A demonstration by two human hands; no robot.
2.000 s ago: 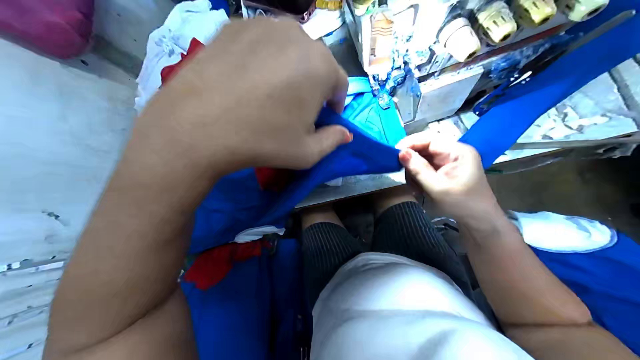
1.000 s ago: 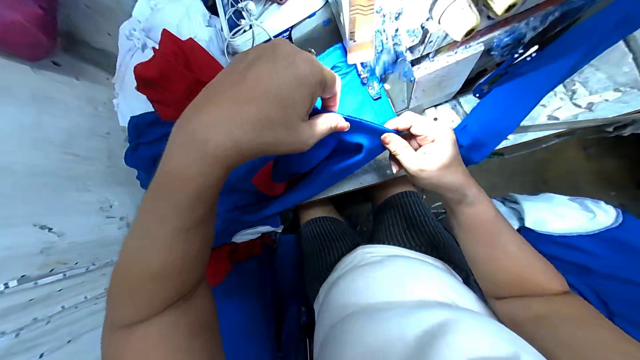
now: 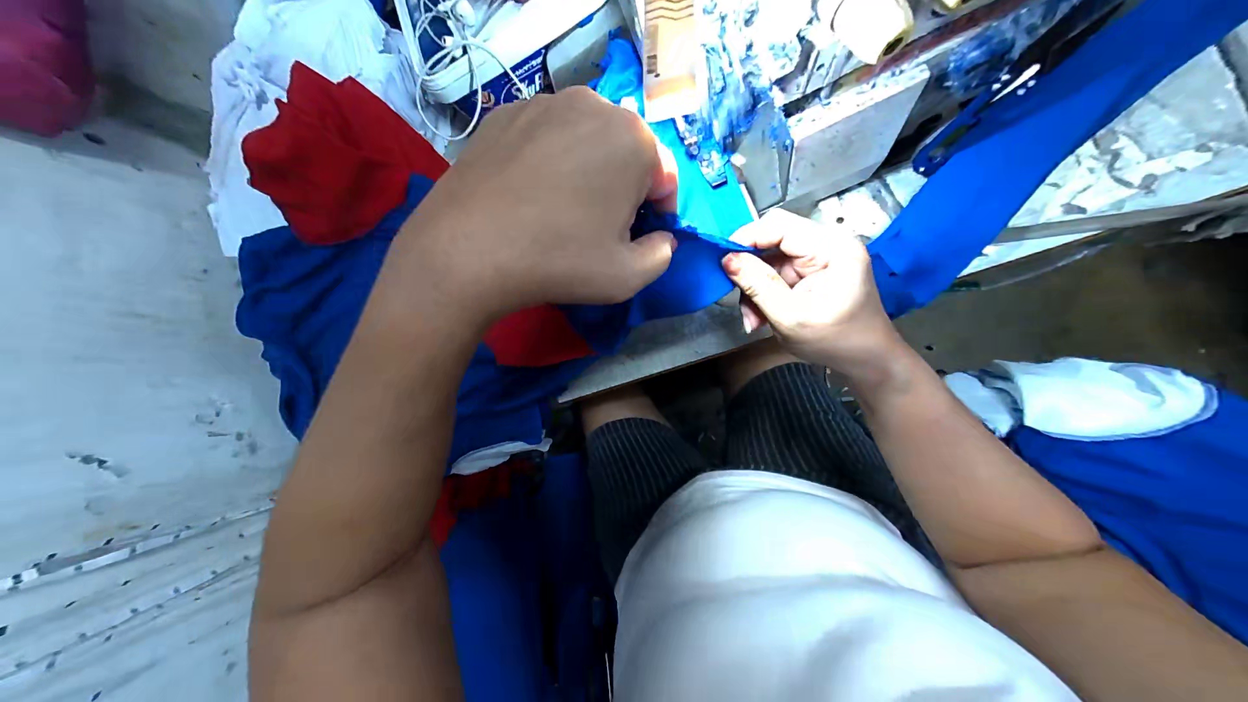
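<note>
A piece of blue fabric (image 3: 687, 278) with red parts is stretched between my two hands. My left hand (image 3: 561, 200) pinches it between thumb and curled fingers, its back toward the camera. Close by on the right, my right hand (image 3: 809, 288) pinches the fabric's edge between thumb and forefinger. Just beyond the hands lies a lighter blue cloth (image 3: 702, 190), beside a metal machine part (image 3: 848, 136) with blue lint or thread around it. Red cloth (image 3: 336, 151) bunches on blue fabric left of my left forearm. A long blue strip (image 3: 1053, 136) runs diagonally at the right.
White cloth (image 3: 292, 44) is piled at the back left, next to a coiled white cable (image 3: 468, 58). Thread cones (image 3: 877, 24) stand at the top. The metal table edge (image 3: 673, 351) lies above my knees. Blue fabric with a white piece (image 3: 1111, 400) is at the right.
My hands have drawn closer together along the blue fabric. More of the red cloth at the left shows than two seconds ago. The view has shifted somewhat.
</note>
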